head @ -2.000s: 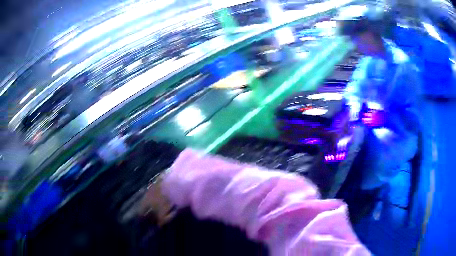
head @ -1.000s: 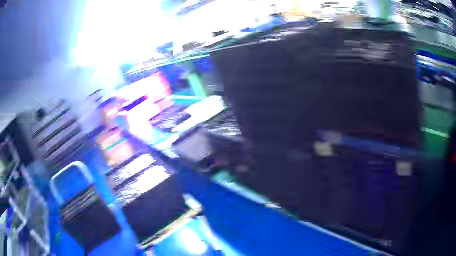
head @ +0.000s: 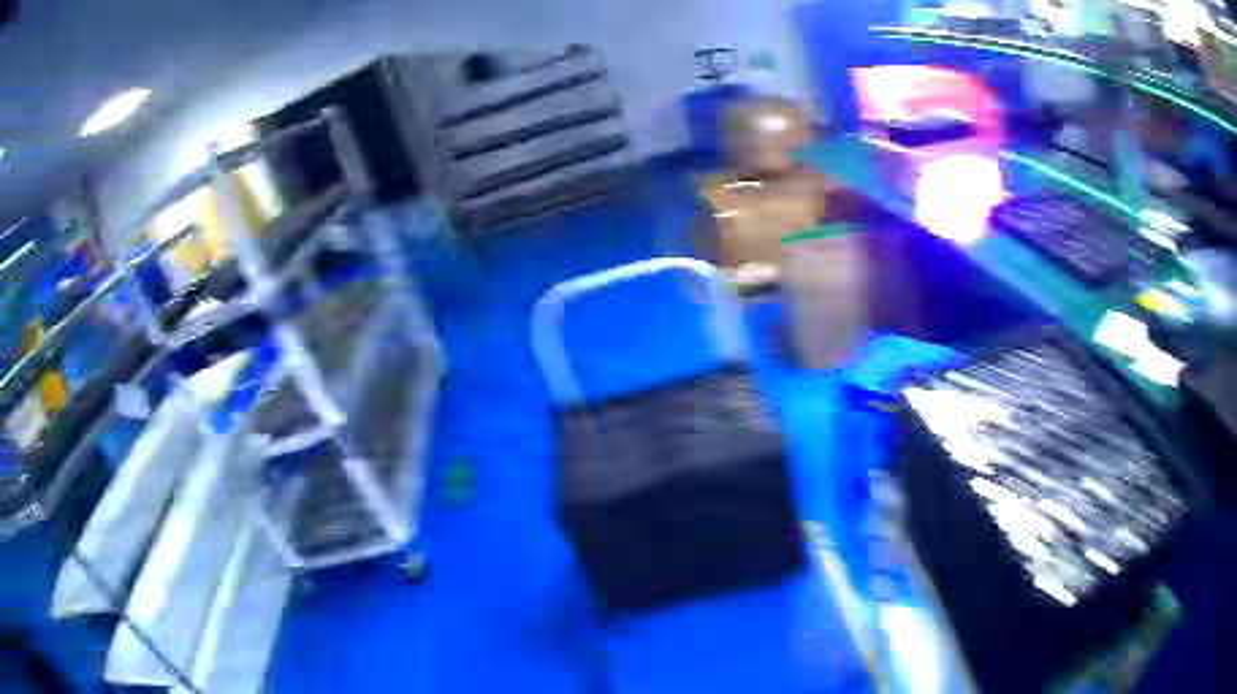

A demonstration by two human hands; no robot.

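No hand of mine shows in the current view. Nearest in front, a black tray stack (head: 678, 495) sits on a trolley with a pale curved tube handle (head: 635, 271). At the right, a loaded board tray (head: 1051, 468) lies on top of a dark stack, its rows of boards bright with glare. The frame is blurred, so single boards cannot be told apart.
White wire rack trolley (head: 319, 407) at left, with long pale pieces (head: 177, 542) beside it. Grey shelf unit (head: 536, 136) at the back. Brown cardboard boxes (head: 767, 203) at centre back. Machine with pink-white glow (head: 950, 149) and green-edged bench at upper right. Shiny blue floor.
The view has swung left, away from the bench and large dark block. The trolley and loaded tray now appear nearer. The pink-sleeved arm seen two seconds ago is out of view.
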